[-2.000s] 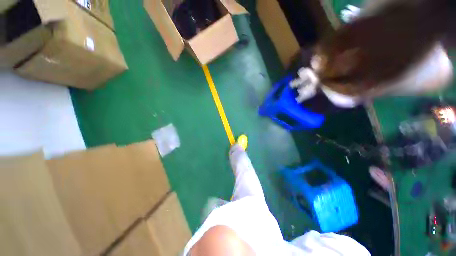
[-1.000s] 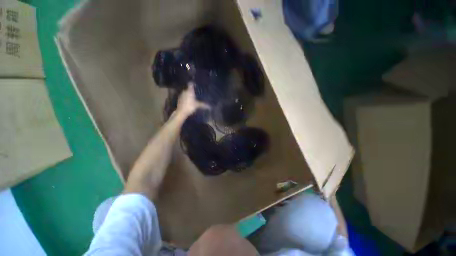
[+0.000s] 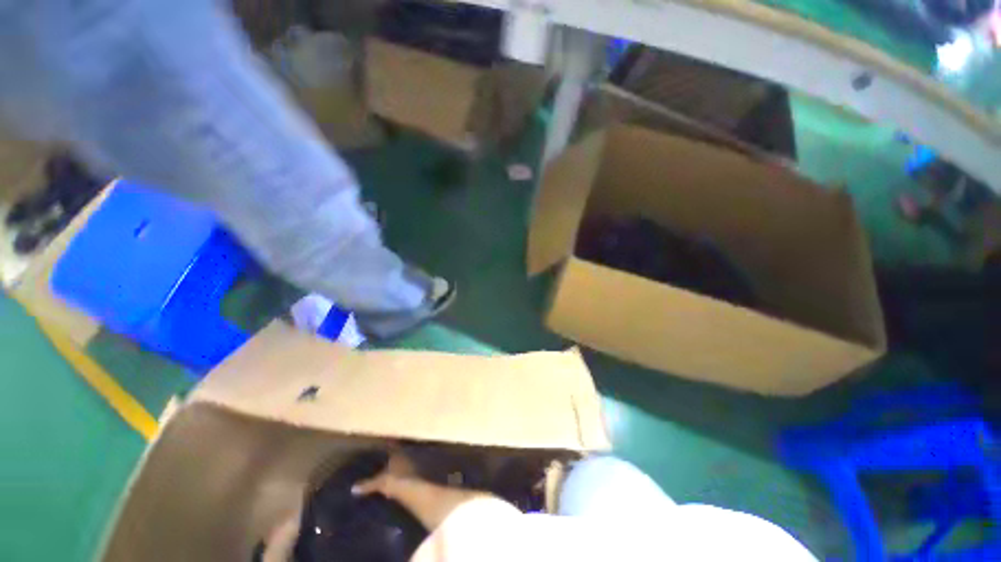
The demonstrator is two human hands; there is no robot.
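Observation:
An open brown carton (image 3: 406, 395) is at the bottom of the view, with black fan parts inside. My right hand (image 3: 386, 479) reaches in from the right and holds the upper edge of a rounded, dark black fan part (image 3: 357, 527). My left hand (image 3: 284, 536) is a small blurred patch at the left side of the same part, cut off by the bottom edge. Its fingers and grip cannot be made out. The part's lower side is out of view.
A second open carton (image 3: 703, 349) with black parts stands right of centre, under a bench with a white edge (image 3: 746, 49). Blue stools stand at left (image 3: 148, 269) and lower right (image 3: 911, 450). A person's leg in light blue trousers (image 3: 274, 198) crosses the upper left.
The view has swung from over the carton's inside to the bench side. My right hand is now inside on a black part; before, one bare hand reached among the pile.

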